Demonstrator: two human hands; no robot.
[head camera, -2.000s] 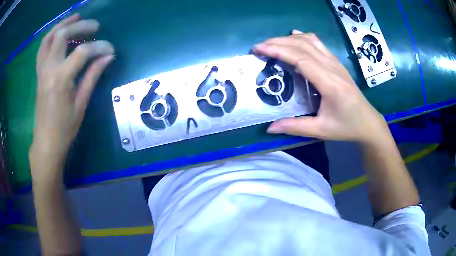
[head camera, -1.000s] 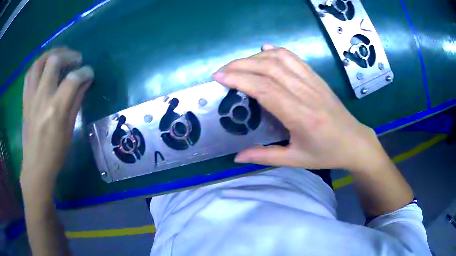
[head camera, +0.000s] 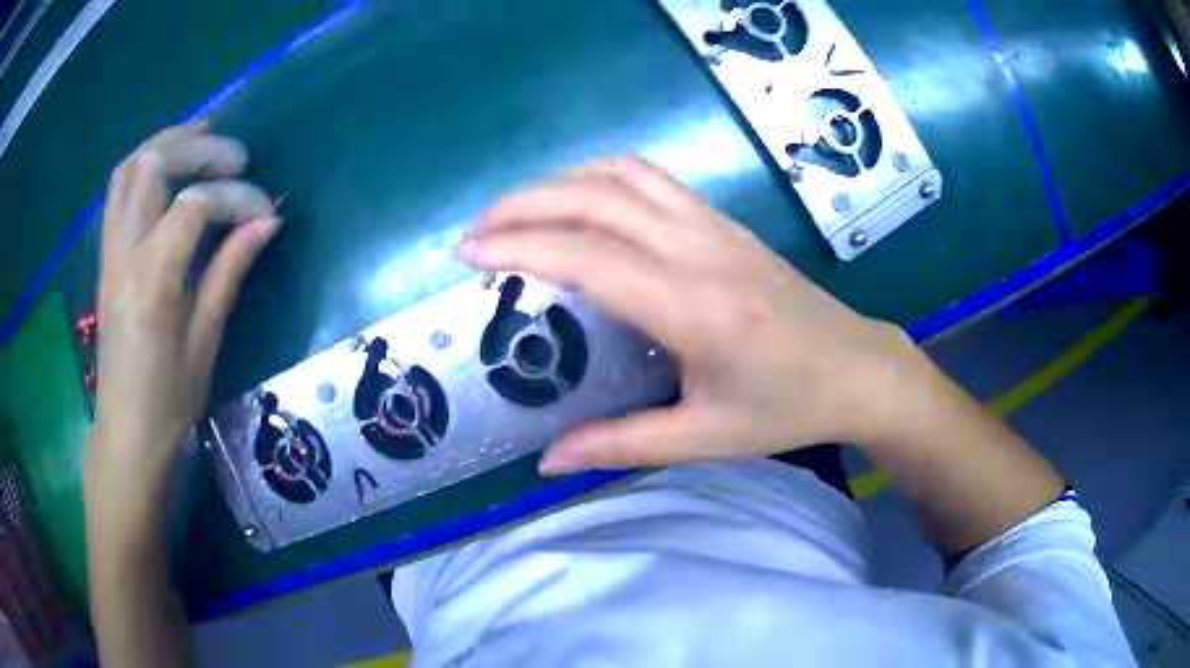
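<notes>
A silver plate (head camera: 450, 450) with three round openings lies slanted near the bench's front edge. Reddish rings show in its left opening (head camera: 294, 452) and middle opening (head camera: 401, 406); the right opening (head camera: 534, 352) shows no red. My right hand (head camera: 705, 320) spans the plate's right end, fingers at the far edge and thumb at the near edge, hiding that end. My left hand (head camera: 176, 268) is raised left of the plate, thumb and index finger together with a tiny reddish part (head camera: 278, 202) at their tips; its shape is too small to tell.
Another silver plate (head camera: 820, 118) lies at the back right, cut off by the top edge. Red-copper parts (head camera: 88, 339) lie at the left beside my left wrist, near a green patch (head camera: 46, 392). The dark-green work surface (head camera: 522, 78) has blue edging. More reddish pieces show at lower left.
The plate under my right hand has moved left and towards me, with the hand. Reddish rings now show in two openings. The back plate appears further left. My left hand's fingers have drawn together.
</notes>
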